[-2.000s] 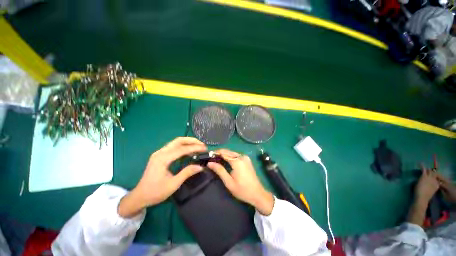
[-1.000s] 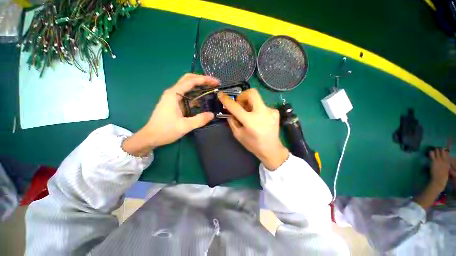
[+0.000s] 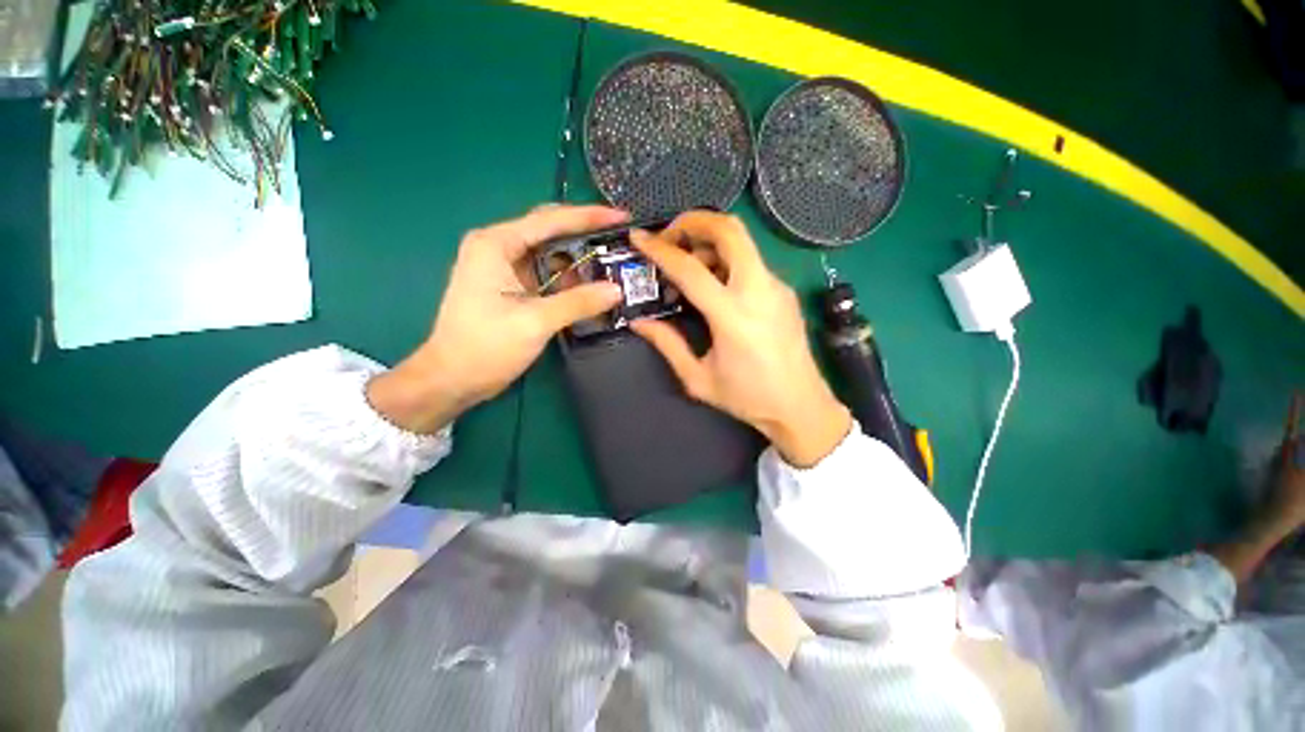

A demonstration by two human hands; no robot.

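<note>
The black housing (image 3: 658,429) lies on the green mat, its open recess at the far end. In the recess sits a dark inner module with a white QR label (image 3: 640,282) and some blue. A thin yellowish wire (image 3: 570,272) runs at its left. My left hand (image 3: 494,308) holds the recess end from the left, thumb on the module's left edge. My right hand (image 3: 744,322) grips that end from the right, with fingertips at the module's top and lower edges. What lies under the fingertips is hidden.
Two round screw trays (image 3: 668,136) stand beyond the housing. A black electric screwdriver (image 3: 866,375) lies right, then a white adapter (image 3: 986,289) and black parts (image 3: 1181,375). A wire bundle (image 3: 201,86) lies on a pale sheet (image 3: 179,272) at left. A neighbour's hand (image 3: 1284,479) shows far right.
The view has tilted down and come closer. My left thumb has moved onto the module and my right fingers have spread around it, so the QR label now shows.
</note>
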